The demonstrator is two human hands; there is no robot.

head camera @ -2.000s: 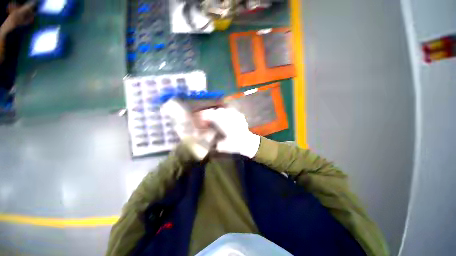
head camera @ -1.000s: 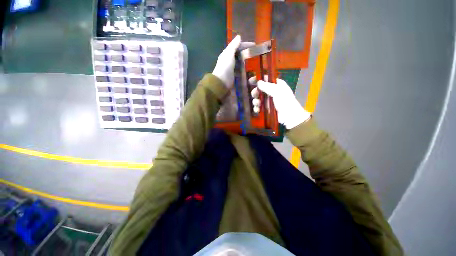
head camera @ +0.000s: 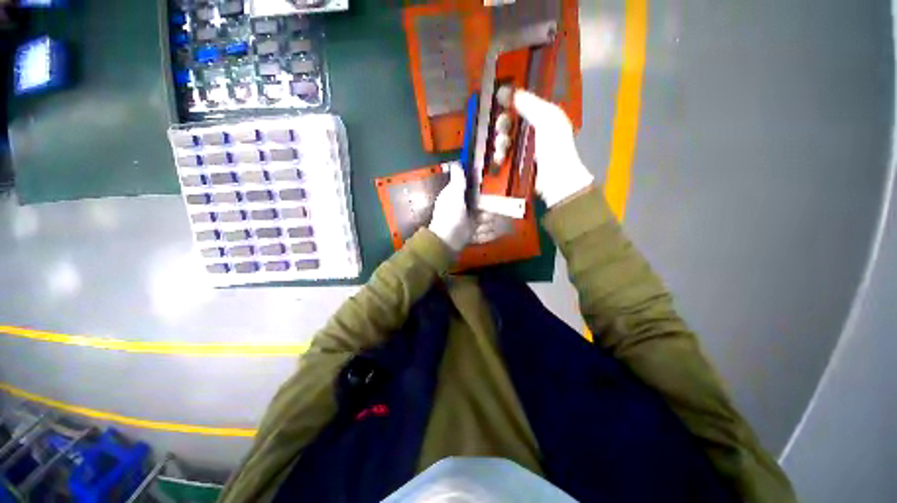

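A slotted orange frame jig (head camera: pixel 506 199) with a pale metal rim is held tilted above the orange fixture plates. My left hand (head camera: pixel 454 214), white-gloved, grips its lower left corner. My right hand (head camera: pixel 553 152), white-gloved, holds it from the right, with fingertips showing through its opening. A blue strip (head camera: pixel 469 133) runs along the jig's left side. One orange fixture plate (head camera: pixel 419 187) with a grey centre lies under the jig, partly hidden by it and my left hand. Another orange fixture plate (head camera: pixel 433 123) lies behind, partly covered by the jig.
A white tray (head camera: pixel 336 211) with rows of dark rectangular parts lies on the green bench (head camera: pixel 372 147) to the left. Behind it is a clear tray (head camera: pixel 251 105) with grey and blue pieces. A blue box (head camera: pixel 39 65) with white contents stands far left.
The jig has moved slightly forward and tilted. My left hand has shifted from its upper end to its lower end. My right hand has moved a little forward. The camera view has also shifted.
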